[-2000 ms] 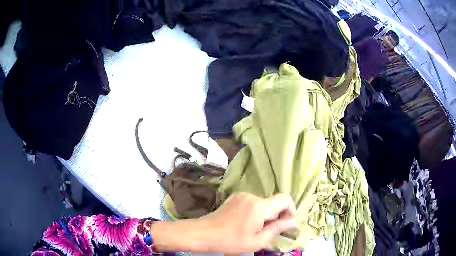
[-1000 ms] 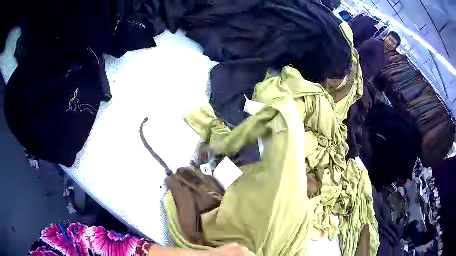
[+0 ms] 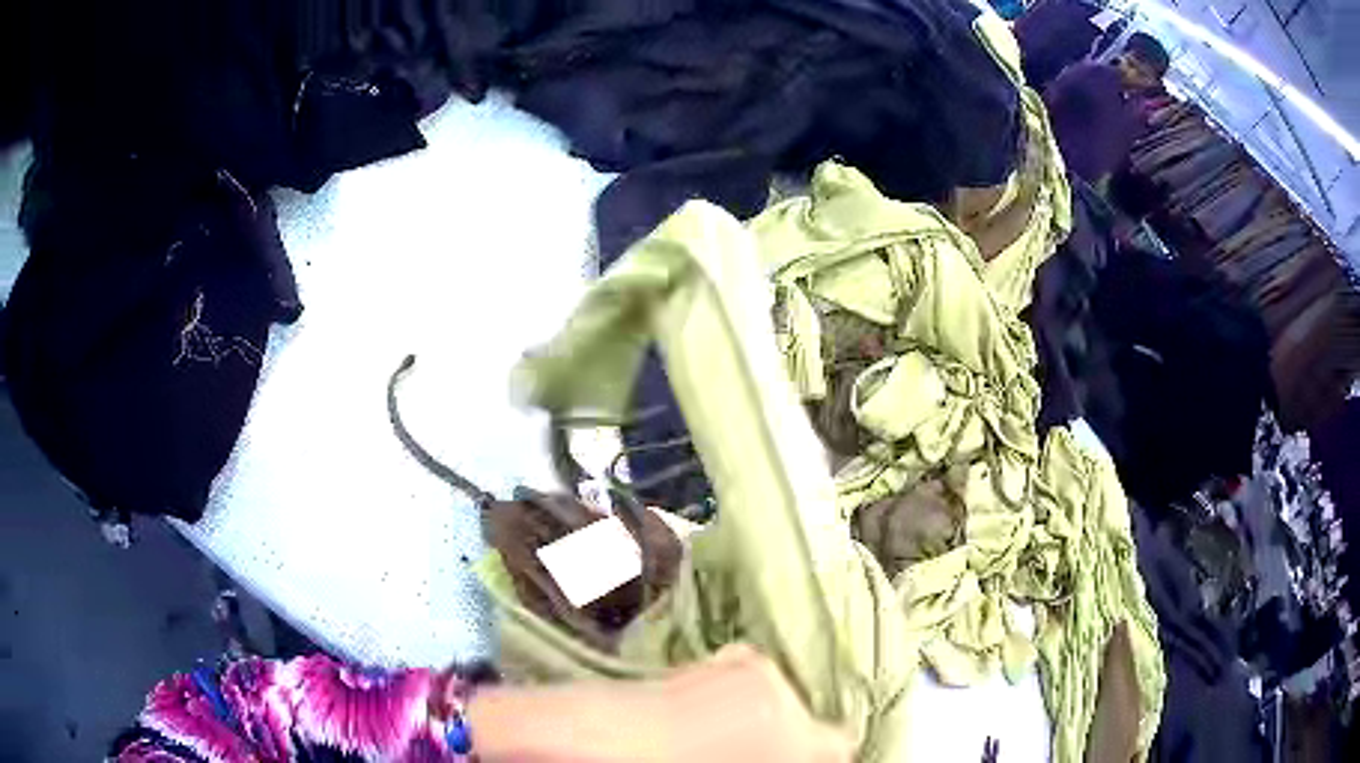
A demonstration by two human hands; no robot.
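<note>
A yellow-green garment (image 3: 776,477) lies nearest me, with a long fold raised and its left end blurred. Its brown part (image 3: 522,540) lies on the white table. A thin brown strap (image 3: 433,459) curves from it to the upper left. A white care label (image 3: 592,562) lies over the brown part. My left hand (image 3: 731,707) comes in from the lower left and is closed on the garment near the bottom edge; its fingertips are partly hidden and blurred. My right hand is not in view.
The white table (image 3: 433,224) has a curved edge. Black cloth (image 3: 142,343) with pale thread clippings is at left, with more black cloth behind. A twisted green and brown garment pile (image 3: 955,432) is at right. A person (image 3: 1141,63) shows at upper right.
The green cloth has been turned over and raised into a long fold. The white care label has come into view and shifted down-left. My left hand dropped low, then moved back right.
</note>
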